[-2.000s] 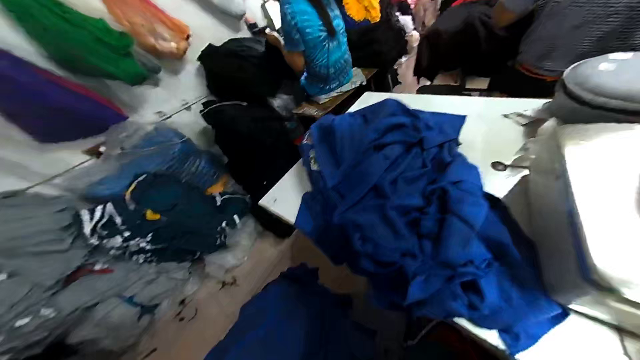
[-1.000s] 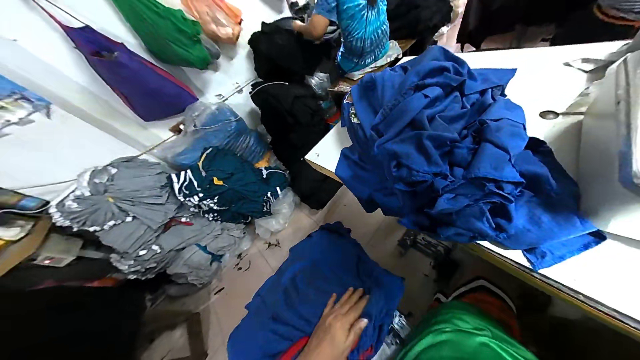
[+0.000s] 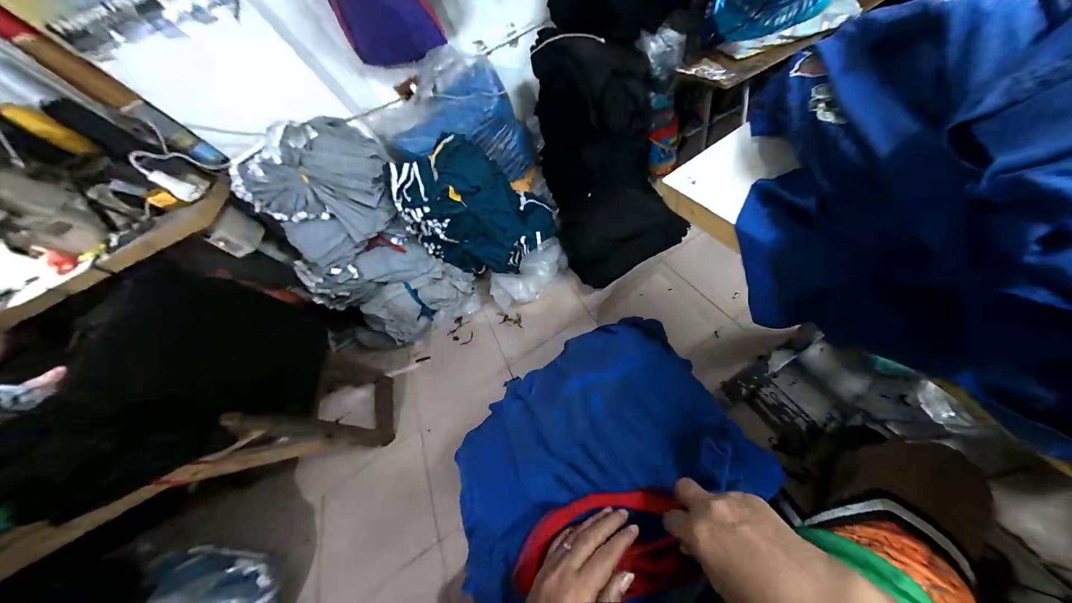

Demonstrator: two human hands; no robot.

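A blue cloth garment [image 3: 603, 410] with a red-trimmed opening lies low in the head view, above the tiled floor. My left hand [image 3: 586, 557] rests on the dark inside of that opening, its fingers spread and a ring on one finger. To its right, my right hand [image 3: 720, 523] pinches the edge of the red trim between thumb and fingers. A large heap of blue garments [image 3: 904, 184] hangs over the white table's corner [image 3: 720, 180] at the upper right.
Grey garments [image 3: 335, 218], teal garments with white marks [image 3: 469, 201] and a black cloth pile [image 3: 595, 159] lie along the wall. At the left stand a cluttered bench [image 3: 167, 234] and a wooden frame [image 3: 276, 435] with black cloth. A machine pedal [image 3: 787, 394] is under the table.
My right hand has come into view and grips the trim. One hand lay on the blue garment a second ago; now the red-trimmed opening shows more. The view has swung down and left.
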